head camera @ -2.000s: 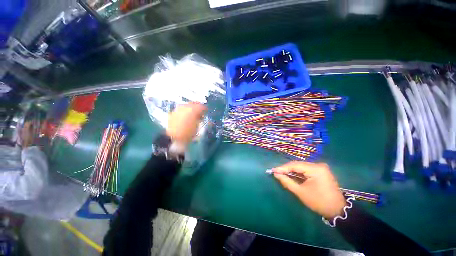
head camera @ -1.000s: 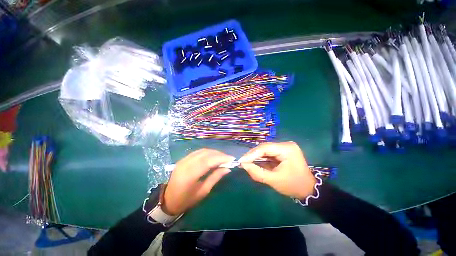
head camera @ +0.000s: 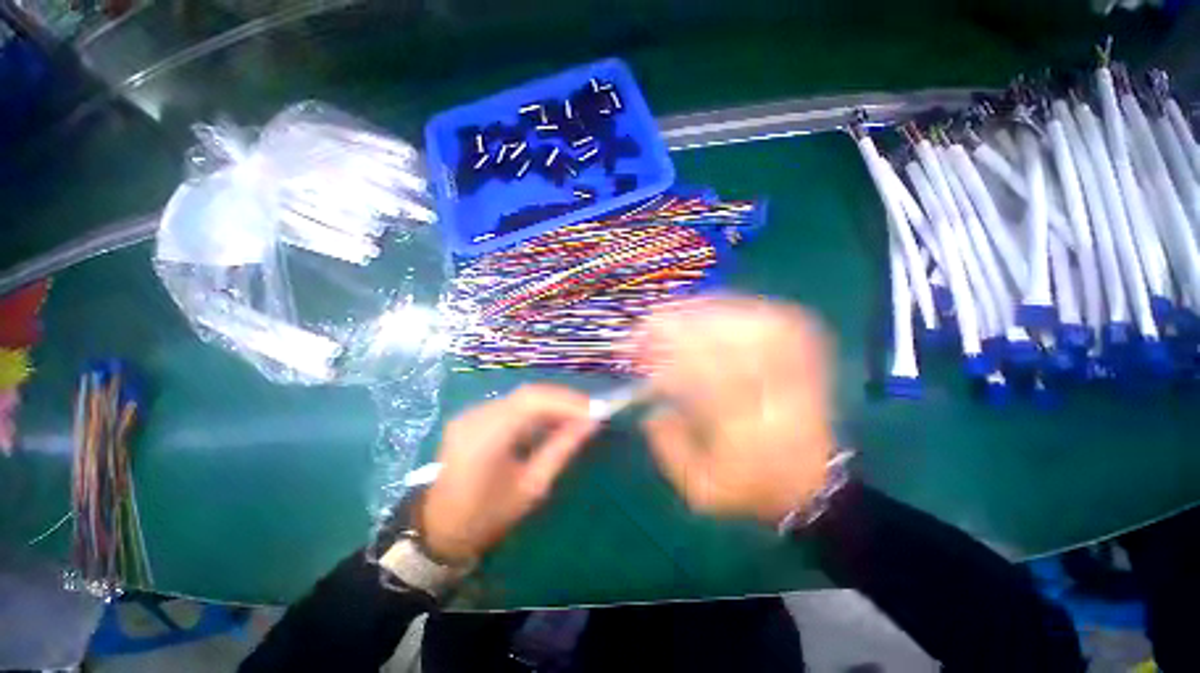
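My left hand (head camera: 498, 471) pinches a white sleeve (head camera: 608, 402) between thumb and fingers; its tip points right and part of it lies hidden in the hand. My right hand (head camera: 744, 401) is blurred, just to the right of the sleeve's tip, with its fingers near it. What the right hand holds cannot be made out. The harness wires seen earlier at the right hand do not show. The pile of unsleeved harnesses (head camera: 579, 296) lies just above the hands, its blue ends partly covered by my right hand.
A clear plastic bag (head camera: 217, 250) with white sleeves lies at left. A blue bin (head camera: 553, 208) of black parts stands above the pile. Sleeved harnesses (head camera: 1040, 237) lie at right, a separate wire bundle (head camera: 105, 487) at far left. A metal rail (head camera: 763, 126) runs behind.
Over two seconds, my left hand has come from the bag to the middle, now with a white sleeve. My right hand has just moved up slightly and blurred. The view has shifted right.
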